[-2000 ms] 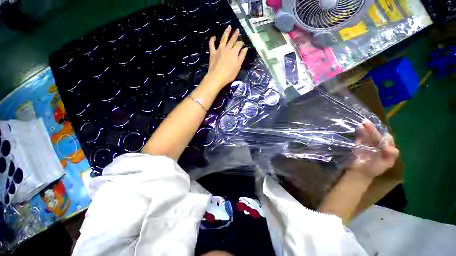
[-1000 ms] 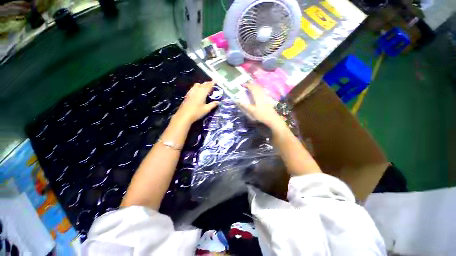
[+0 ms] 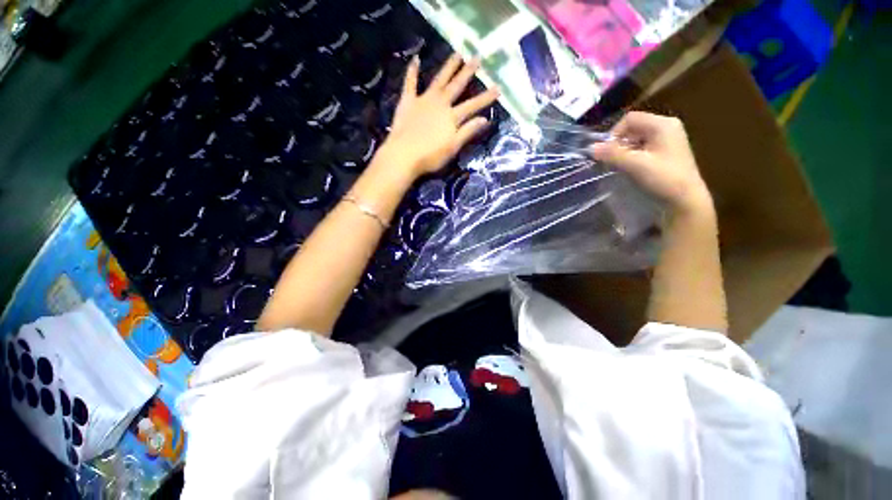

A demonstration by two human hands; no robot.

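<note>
A large black glossy blister tray point(image 3: 264, 146) with rows of round pockets lies in front of me, tilted across the view. Clear crinkled plastic film point(image 3: 528, 210) covers the tray's right edge and stretches off it to the right. My left hand point(image 3: 430, 117) lies on the upper right part of the tray with its fingers spread. My right hand point(image 3: 650, 156) pinches the film to the right of the tray and holds it taut. The lower part of the tray is partly hidden by my left forearm and sleeve.
White backing sheets point(image 3: 83, 376) with black dots lie at left on a blue and orange printed covering point(image 3: 147, 332). An open brown carton point(image 3: 763, 186) stands at right below the bench edge. A blue plastic stool point(image 3: 782, 49) is at the upper right on the green floor.
My right hand has gone from flat near the tray's right edge to gripping the film and pulling it out right. My left hand's fingers are spread wider. The fan has left the view.
</note>
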